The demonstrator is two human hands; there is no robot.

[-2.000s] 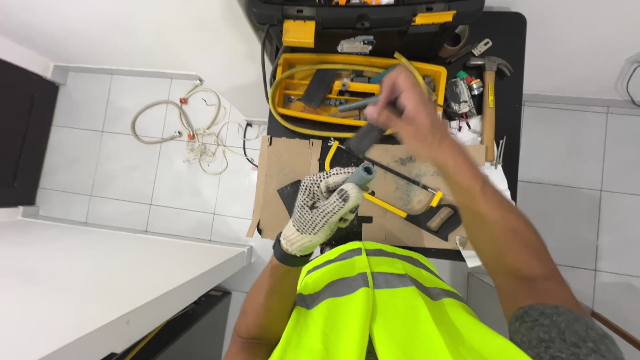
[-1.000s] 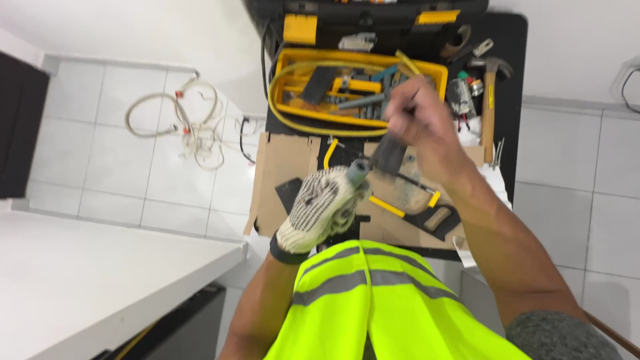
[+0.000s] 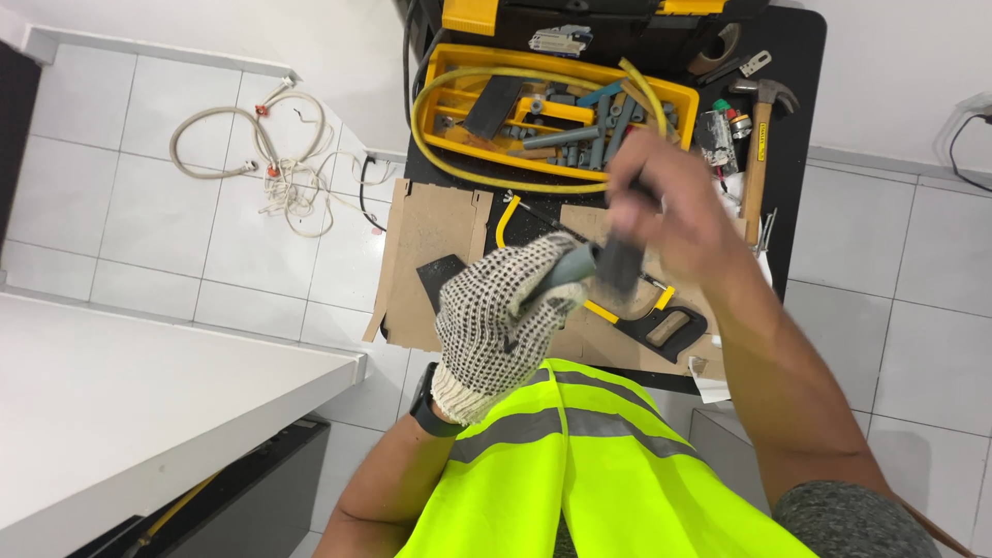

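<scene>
My left hand, in a dotted knit work glove, is closed around a short grey plastic pipe whose open end points right. My bare right hand grips a dark, flat strip, blurred by motion, at the pipe's mouth; whether the two touch I cannot tell. Beneath both hands a yellow and black hacksaw lies on cardboard. A dark flat piece rests on the cardboard left of the glove.
Behind my hands, a yellow tray holds grey pipe pieces, with a yellow hose looped around it. A black toolbox stands beyond. A claw hammer lies at the right of the black table. White hoses lie on the floor.
My right hand has kept moving about the pipe's open end with the dark strip in it. My left hand still holds the pipe in nearly the same place.
</scene>
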